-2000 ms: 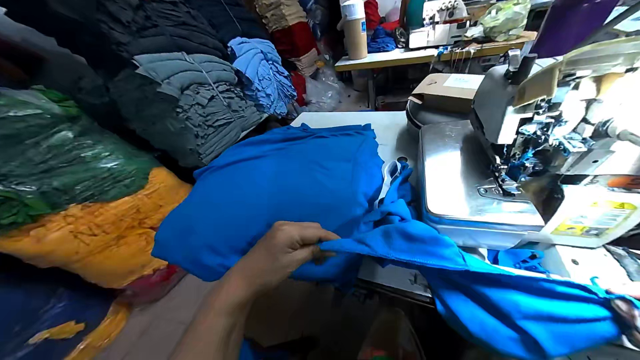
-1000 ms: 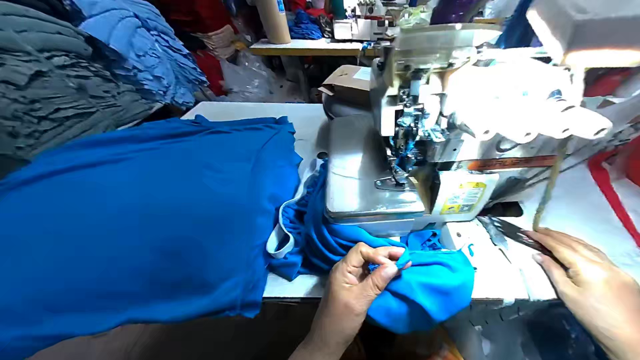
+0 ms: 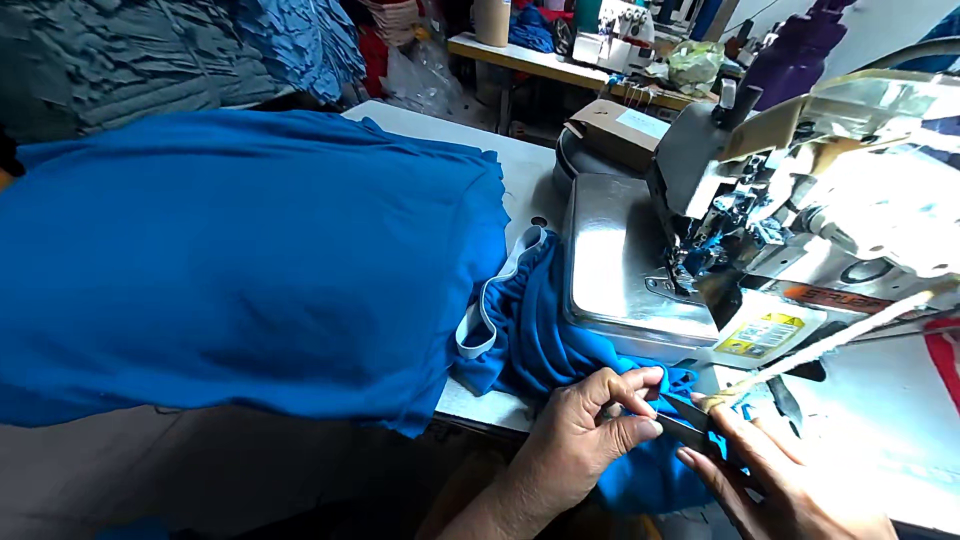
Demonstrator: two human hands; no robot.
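Observation:
Blue knit fabric is pinched between the thumb and fingers of my left hand, at the table's front edge. My right hand holds dark metal thread snips, their blades apart and their tips close to my left fingertips. Just behind my hands stands an overlock sewing machine with a shiny metal bed cover. Gathered blue fabric with a pale elastic band lies against its left side. A large blue fabric piece spreads out to the left.
A cardboard box sits behind the metal cover. A cord slants across the machine's front down to my right hand. Folded grey fabric is stacked at the back left. Another wooden-edged table carries a second sewing machine.
My right hand, at the black-handled tool right of the machine one second ago, has moved left with the snips to my left fingertips. Two seconds ago the blue fabric was stretched between both hands.

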